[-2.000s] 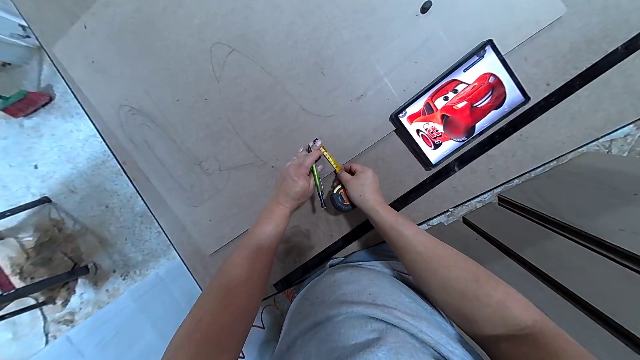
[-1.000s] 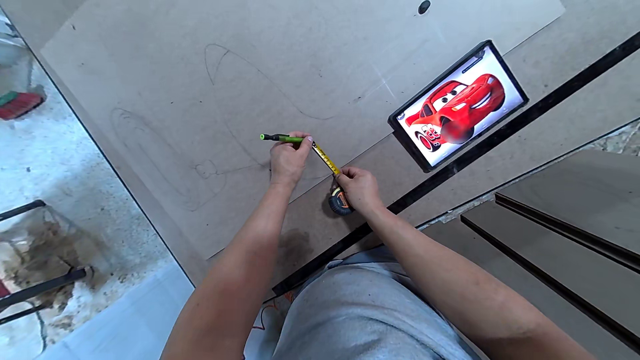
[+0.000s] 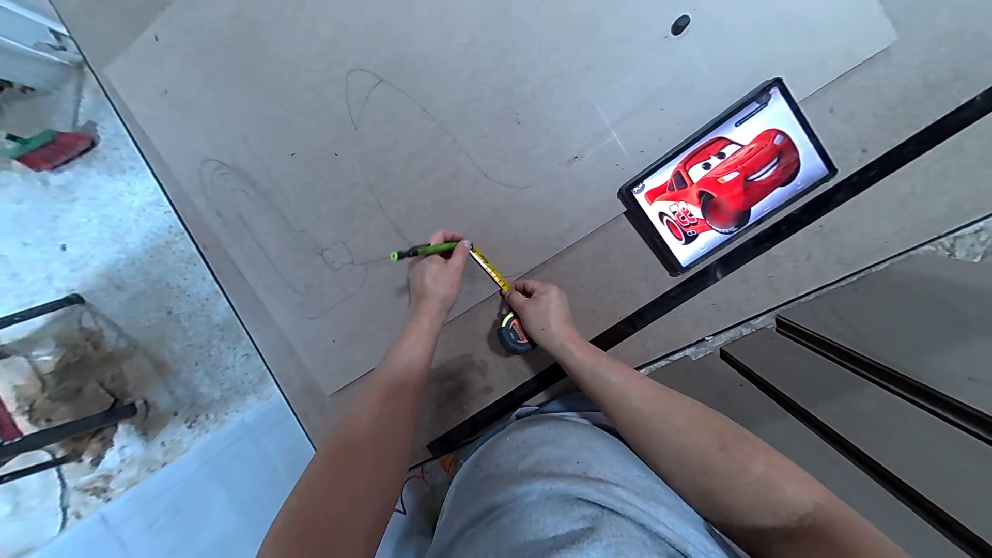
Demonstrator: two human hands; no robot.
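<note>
My left hand (image 3: 439, 275) holds a green and black pen or marker (image 3: 425, 250), its length pointing left across the sheet, and its fingertips are at the free end of a yellow tape blade (image 3: 490, 268). My right hand (image 3: 544, 310) pinches the blade near the tape measure's case (image 3: 513, 333), which lies below the lower edge of the large grey-brown sheet (image 3: 480, 101). Curved pencil lines of a drawing show on the sheet. Right of my hands a tablet (image 3: 728, 174) shows a red cartoon car.
A black metal bar (image 3: 635, 322) runs diagonally along the near side of the board. A dark oval object (image 3: 680, 25) lies at the top. Dark rails (image 3: 876, 380) are at the lower right; a red and green brush (image 3: 58, 149) is on the floor at left.
The pen in my left hand has swung from pointing down beside the tape to lying across, pointing left. My right hand and the tape case have stayed about where they were.
</note>
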